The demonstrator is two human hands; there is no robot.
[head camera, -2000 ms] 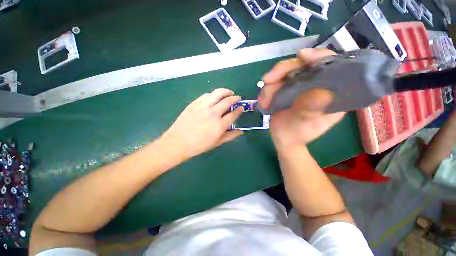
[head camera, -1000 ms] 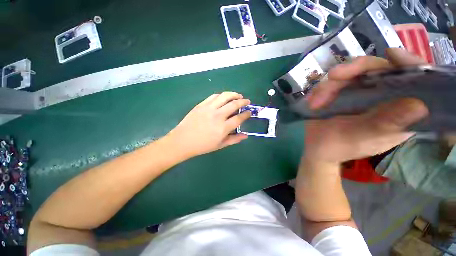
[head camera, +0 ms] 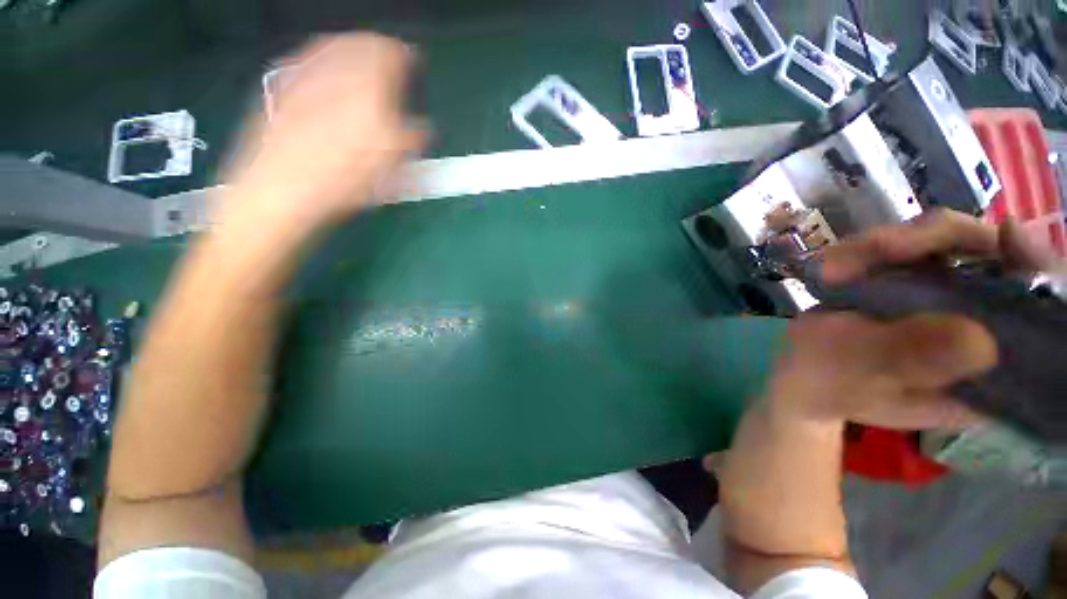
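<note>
My left hand (head camera: 339, 105) is blurred, beyond the pale rail, over a white plastic housing (head camera: 276, 88) that shows only partly; whether the fingers grip it cannot be told. My right hand (head camera: 895, 339) is shut on the dark grey electric screwdriver (head camera: 1006, 334), held beside the open screw feeder (head camera: 807, 240). The driver tip cannot be made out. Another white housing (head camera: 562, 115) lies tilted at the rail's far edge.
The pale rail (head camera: 503, 173) crosses the green bench (head camera: 503, 398). More housings (head camera: 663, 90) lie beyond it. A heap of small components (head camera: 53, 398) lies at the left. A pink-red tray (head camera: 1018, 164) stands behind the feeder.
My left hand has left the housing in front of me and moved up and left past the rail. That spot is bare; one more housing lies at the rail. The view has shifted.
</note>
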